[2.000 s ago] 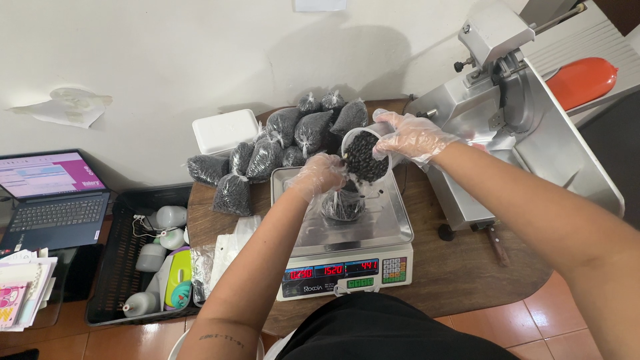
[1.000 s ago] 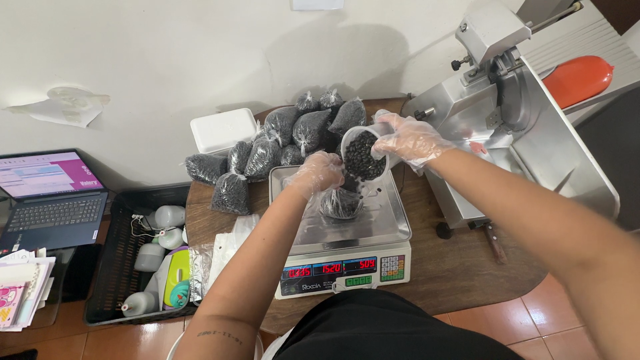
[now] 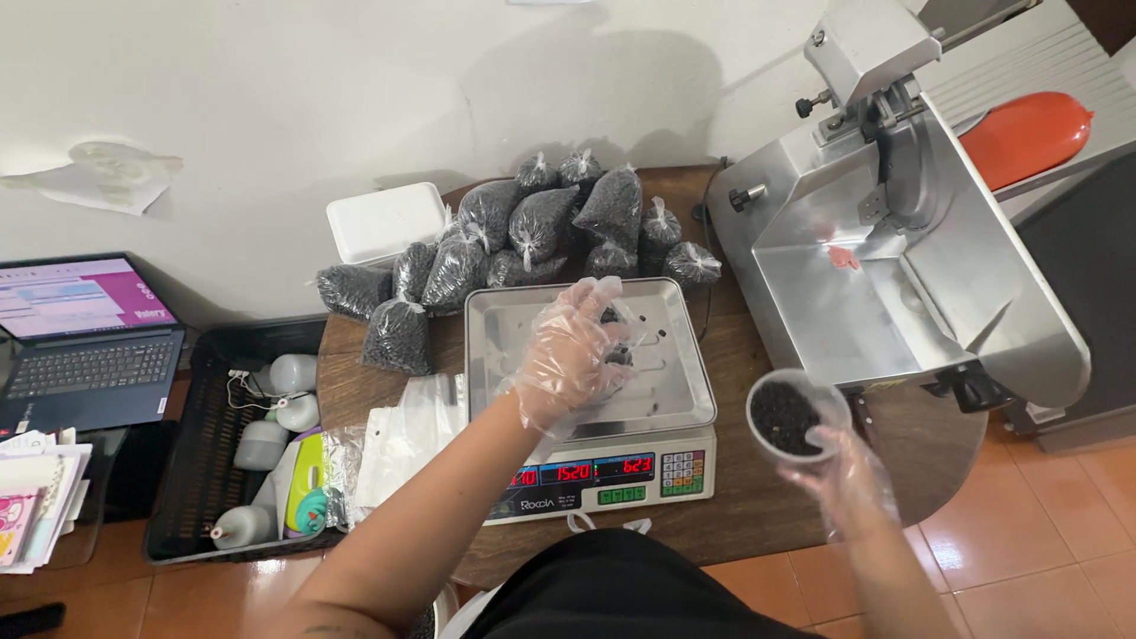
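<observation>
My left hand (image 3: pixel 572 355), in a clear plastic glove, grips a clear plastic bag of black beans (image 3: pixel 617 355) on the steel pan of a digital scale (image 3: pixel 688 399); the hand hides much of the bag. A few loose beans lie on the pan. My right hand (image 3: pixel 839 470), gloved too, holds a clear plastic cup of black beans (image 3: pixel 785 417) to the right of the scale. Behind the scale several tied bags of black beans (image 3: pixel 541 222) are heaped. Flat plastic bags (image 3: pixel 413 435) lie left of the scale.
A metal slicer (image 3: pixel 887 284) stands at the right, with a red object (image 3: pixel 1029 142) behind it. A white foam tray (image 3: pixel 386 222) is at the back left. Left of the round wooden table (image 3: pixel 745 506) are a black crate (image 3: pixel 204 426) with bottles and an open laptop (image 3: pixel 89 355).
My right hand has moved the cup from above the bag to the right, beyond the scale. My left hand has stayed at the bag, now covering more of it. The scale's lit digits have changed.
</observation>
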